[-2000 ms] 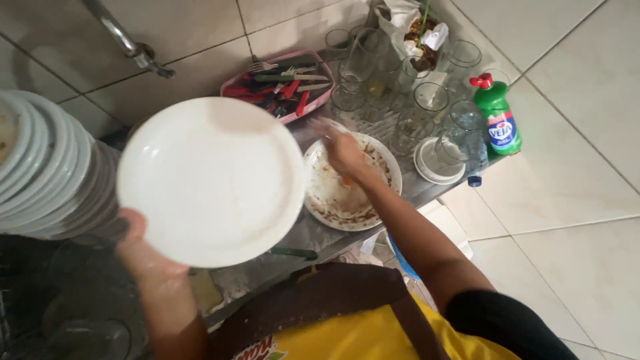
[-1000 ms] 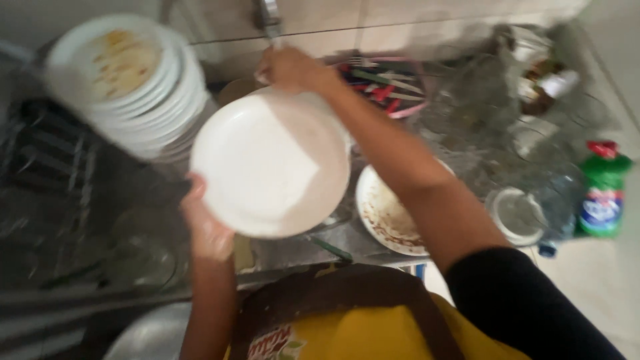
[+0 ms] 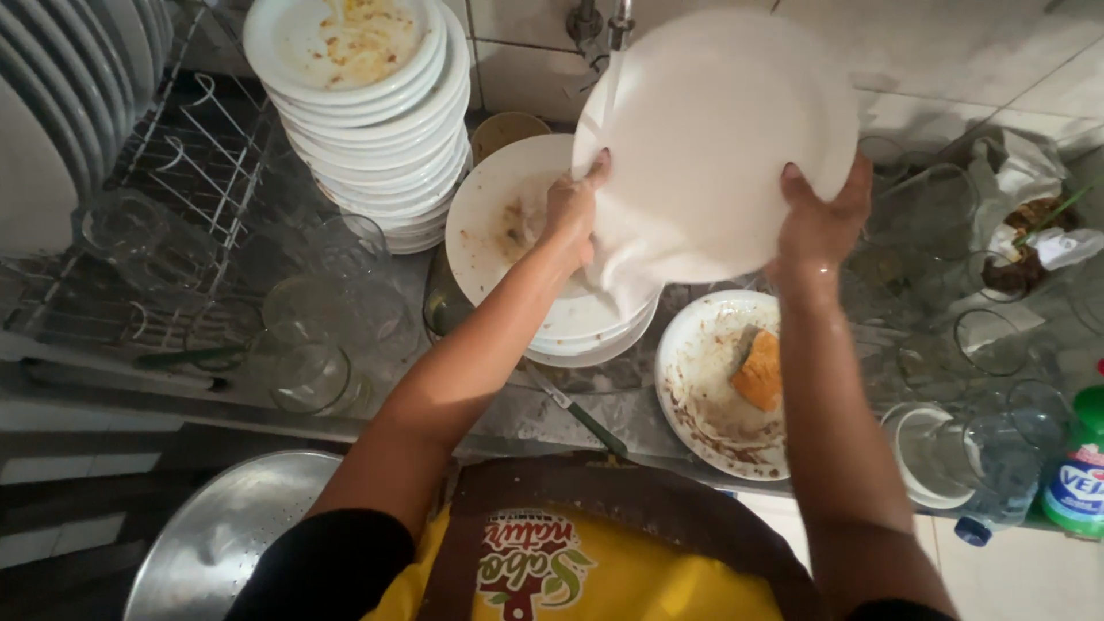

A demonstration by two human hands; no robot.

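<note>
Both my hands hold a white plate (image 3: 724, 138), tilted under a stream of water from the metal faucet (image 3: 620, 26). My left hand (image 3: 573, 211) grips its left edge and my right hand (image 3: 819, 216) its right edge. Water runs off its lower rim onto food-soiled plates (image 3: 492, 224) stacked in the sink area below. An orange sponge (image 3: 759, 371) lies in a soiled white dish (image 3: 699, 423) beneath my right forearm. A green-handled knife (image 3: 595, 427) lies near the counter's front edge.
A tall stack of used plates (image 3: 379, 129) stands left of the faucet. Farther left, a wire rack (image 3: 194, 147) holds upright plates. Glasses (image 3: 310, 371) stand in front of it. At right are more glasses (image 3: 987, 341), a plastic bottle (image 3: 1005, 466) and a green cleaner bottle (image 3: 1082, 466).
My right hand has moved from the faucet to the plate's right edge, and the plate is now under running water. Two seconds ago that hand was at the soiled dish. The view has shifted.
</note>
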